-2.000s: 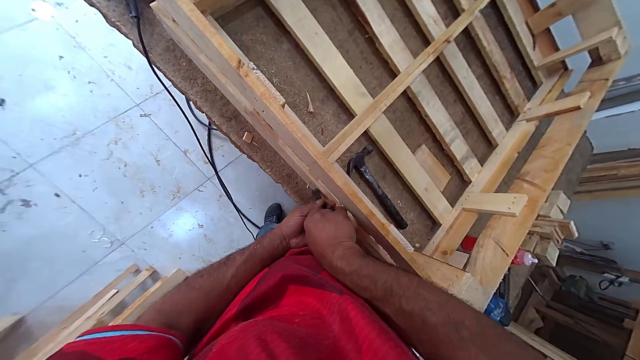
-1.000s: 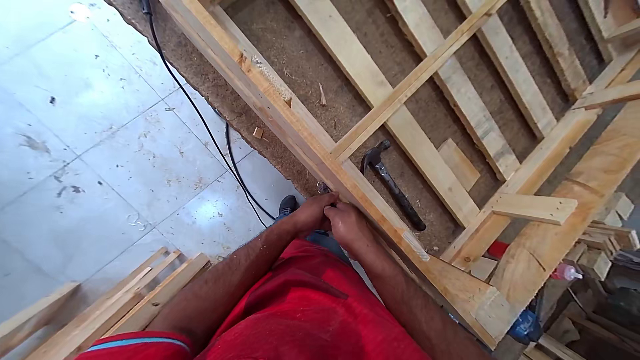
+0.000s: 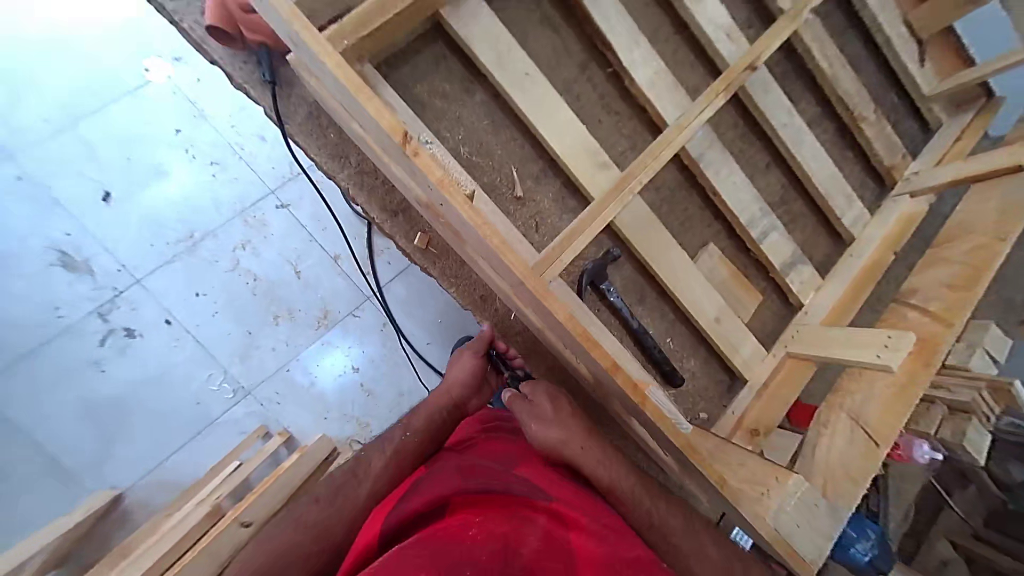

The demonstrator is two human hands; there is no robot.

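Both my hands are close together just below the long edge rail of a wooden frame [image 3: 436,204]. My left hand [image 3: 472,372] has its fingers curled around a small dark tool [image 3: 504,368] that I cannot identify. My right hand [image 3: 544,412] grips the lower end of the same tool, its thumb on top. Inside the frame, up and right of my hands, a claw hammer [image 3: 636,324] with a dark handle lies on the brown work surface.
Wooden slats [image 3: 552,112] cross the frame. A black cable [image 3: 328,200] runs down from an orange power tool [image 3: 244,24] at upper left. Boards [image 3: 240,512] stand at lower left over the tiled floor [image 3: 208,288]. Wood offcuts [image 3: 972,348] and a blue object [image 3: 862,544] are at the right.
My hands have moved a little away from the frame's rail, and the dark tool between them now shows. The hammer has stayed inside the frame. The view has shifted, bringing in the orange power tool.
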